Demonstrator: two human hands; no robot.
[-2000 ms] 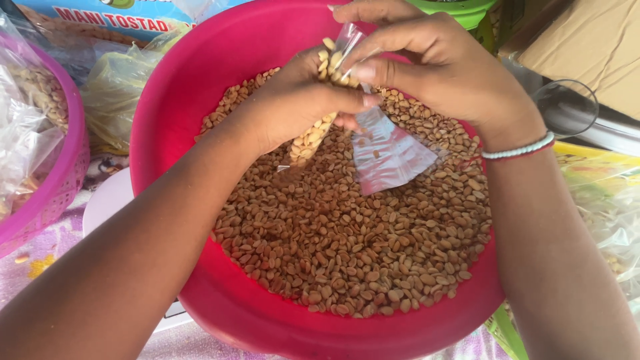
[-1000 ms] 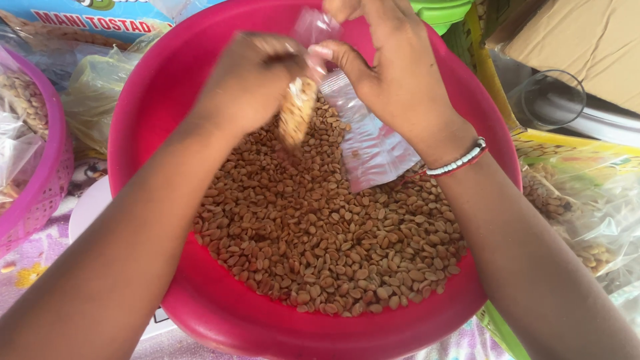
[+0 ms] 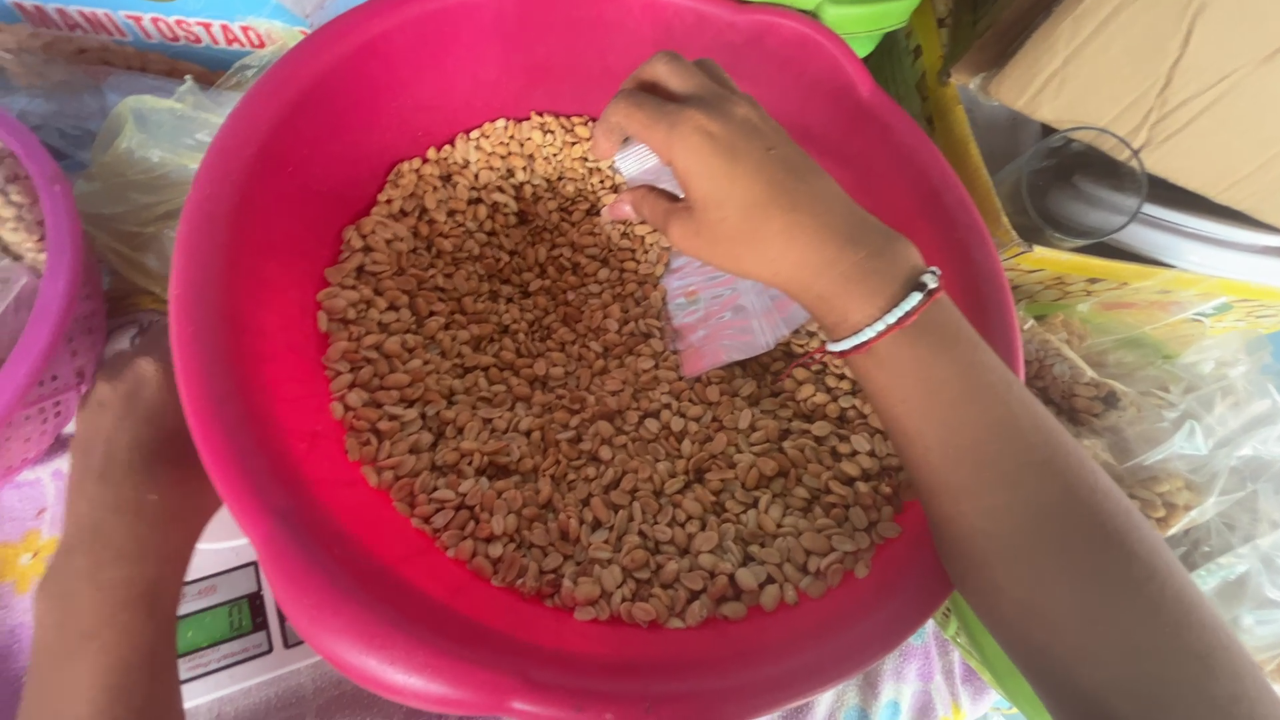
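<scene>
A large pink plastic basin holds a bed of shelled peanuts. Over its far right part, my right hand has its fingers closed on small clear plastic bags, which hang down onto the peanuts. My left hand is outside the basin at the left, between it and a purple basket; its fingers are blurred and partly hidden, so what they hold cannot be told. Below that hand, a white digital scale shows partly from under the basin's edge, its green display lit.
The purple perforated basket with bagged nuts stands at the left edge. Behind it lies a crumpled plastic bag. On the right are a drinking glass, a cardboard box, a yellow woven basket and bags of nuts.
My left hand has moved from above the peanuts, where it held a small filled bag, to the left outside the basin. My right hand no longer meets it and keeps the clear bags.
</scene>
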